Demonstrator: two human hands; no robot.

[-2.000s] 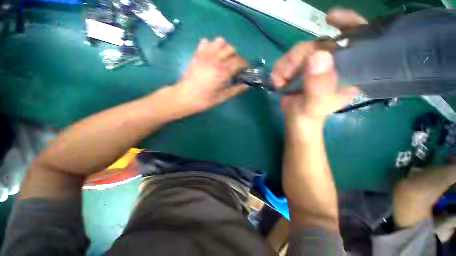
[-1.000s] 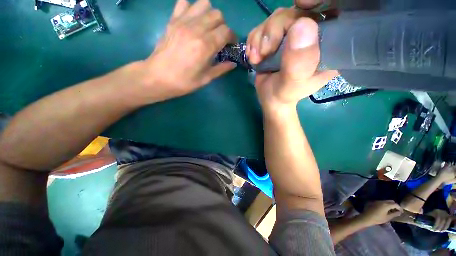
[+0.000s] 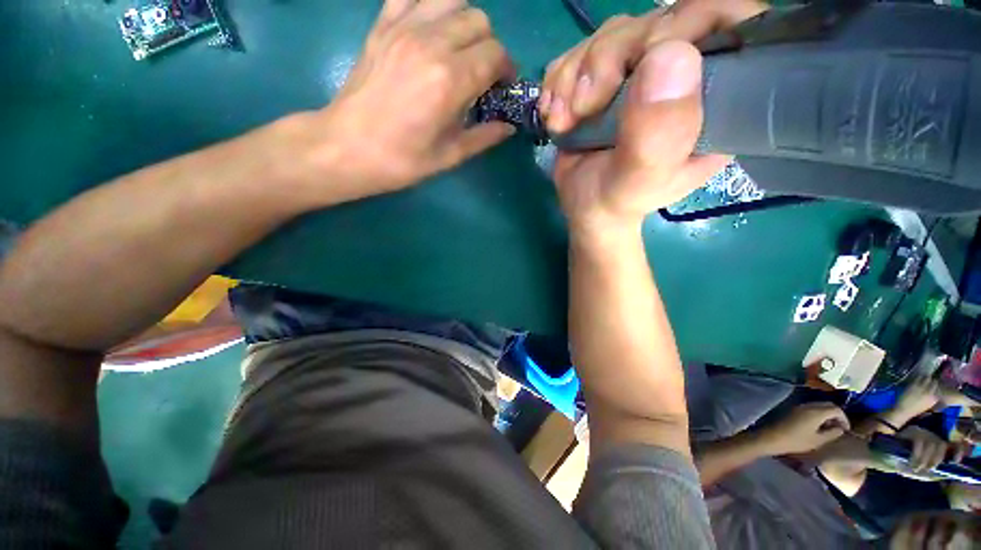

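My left hand (image 3: 414,97) holds a small dark circuit board assembly (image 3: 508,104) with tiny pale components between thumb and fingers. My right hand (image 3: 635,118) grips the narrow nose of a large grey cylindrical power tool (image 3: 839,107), whose body runs off towards the right edge. The nose end meets the right end of the board assembly; the tool tip is hidden by my right fingers. Both hands are above the dark-green bench (image 3: 430,252).
A green circuit board (image 3: 167,26) lies at the upper left. A pale heap (image 3: 723,188) and black cord (image 3: 742,208) lie under the tool. White square frames (image 3: 809,308) and a cream box (image 3: 846,359) are at right, beside other people's hands (image 3: 801,430).
The view has shifted since the earlier frames, and fewer boards show at upper left. Both hands have come closer together, with the tool nose now against the board assembly.
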